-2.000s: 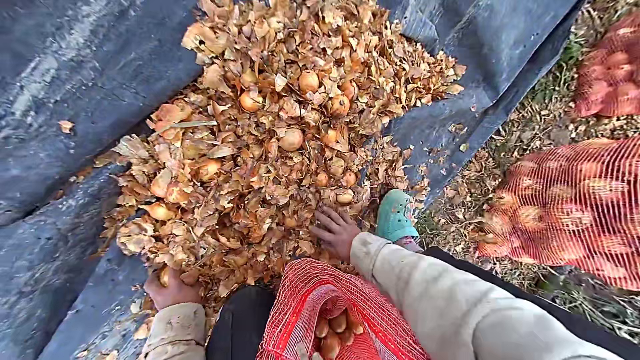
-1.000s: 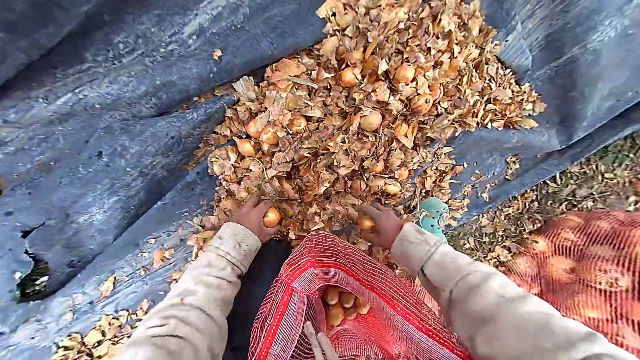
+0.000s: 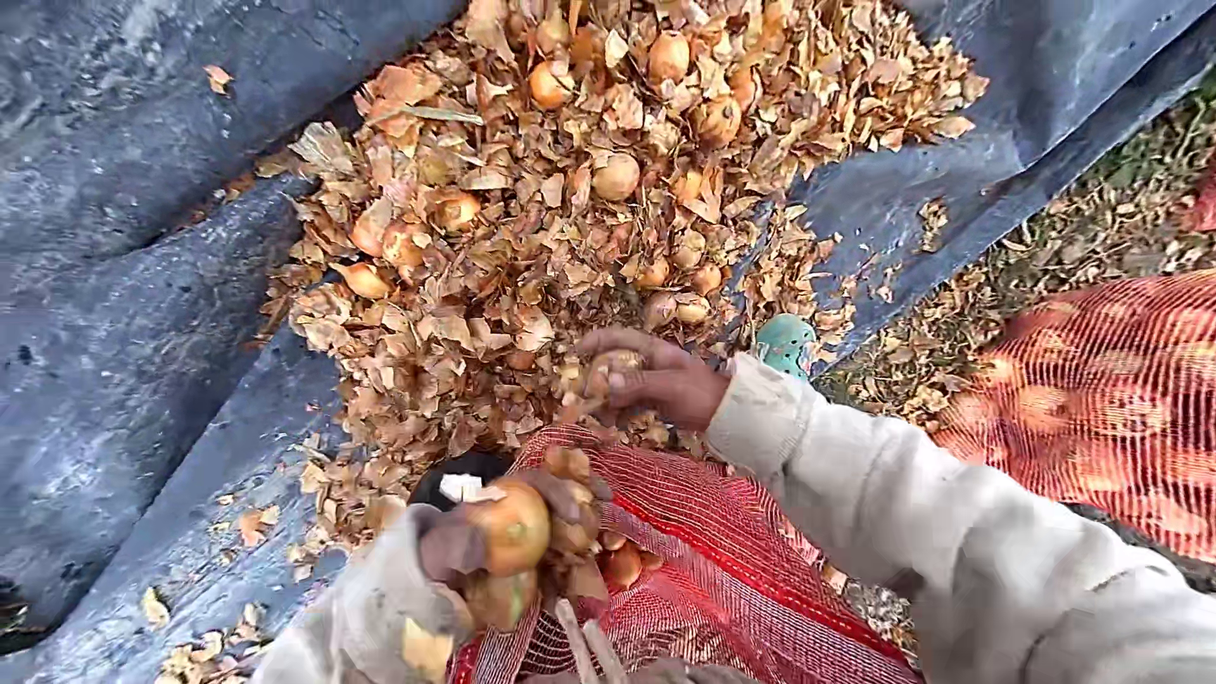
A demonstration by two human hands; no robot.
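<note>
My left hand [image 3: 454, 546], blurred, is at the mouth of a red mesh bag [image 3: 760, 579]; it holds a large onion [image 3: 513, 527], with more onions or skins against it. My right hand [image 3: 660, 375] is curled round a small onion [image 3: 613, 366] above the bag's far rim, at the near edge of the heap. Inside the bag's mouth lie several onions [image 3: 622, 567], partly hidden by my left hand's load. The heap of dry onion skins [image 3: 532, 247] spreads ahead, with onions such as one [image 3: 617, 177] near its middle.
A dark plastic sheet [image 3: 123, 342] lies beneath the heap, with folds at the left. A green clog [image 3: 786, 344] stands at the heap's right edge. On the right, a filled red mesh bag of onions [image 3: 1111, 408] rests on littered ground [image 3: 1092, 204].
My left hand has moved from the heap's near edge to over the bag's mouth. My right hand has shifted towards the middle in front of the bag, fingers round a small onion.
</note>
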